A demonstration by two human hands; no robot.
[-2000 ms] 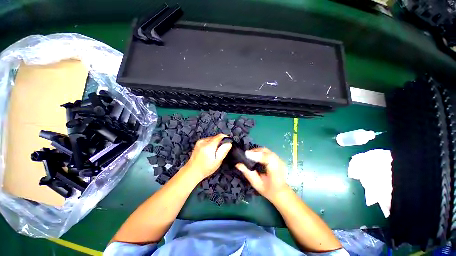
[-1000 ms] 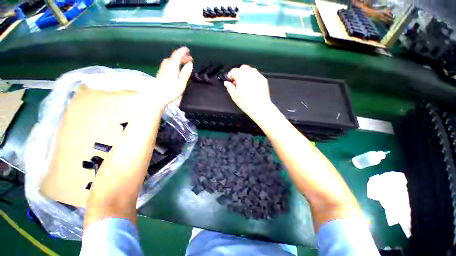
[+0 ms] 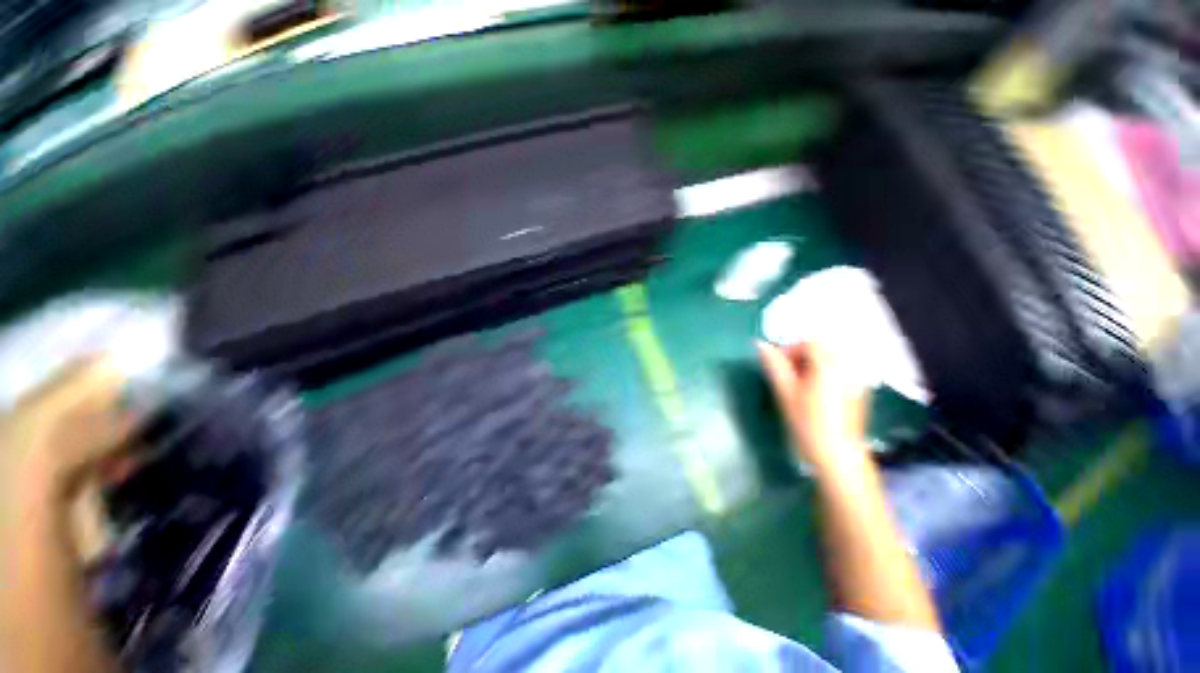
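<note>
The frame is blurred by motion. My left hand [image 3: 66,434] is at the far left over the open clear bag [image 3: 279,440] of black housings [image 3: 198,500]; whether it grips one cannot be told. My right hand [image 3: 813,388] is at the lower edge of the white cloth [image 3: 842,322], fingers bent; I cannot tell whether it pinches the cloth. The white bottle [image 3: 754,270] lies just beyond the cloth. A heap of small dark-grey inserts [image 3: 461,447] lies mid-bench, in front of the long black tray [image 3: 434,224].
A tall black stack of ridged trays [image 3: 974,250] stands at the right. Blue baskets [image 3: 1040,526] are at the lower right, one with clear film in it. A yellow tape line [image 3: 665,381] crosses the green bench. A dark green belt [image 3: 132,243] runs beyond the tray.
The view has swung to the right. My hands have left the tray and moved apart, the left down to the bag and the right to beside the cloth.
</note>
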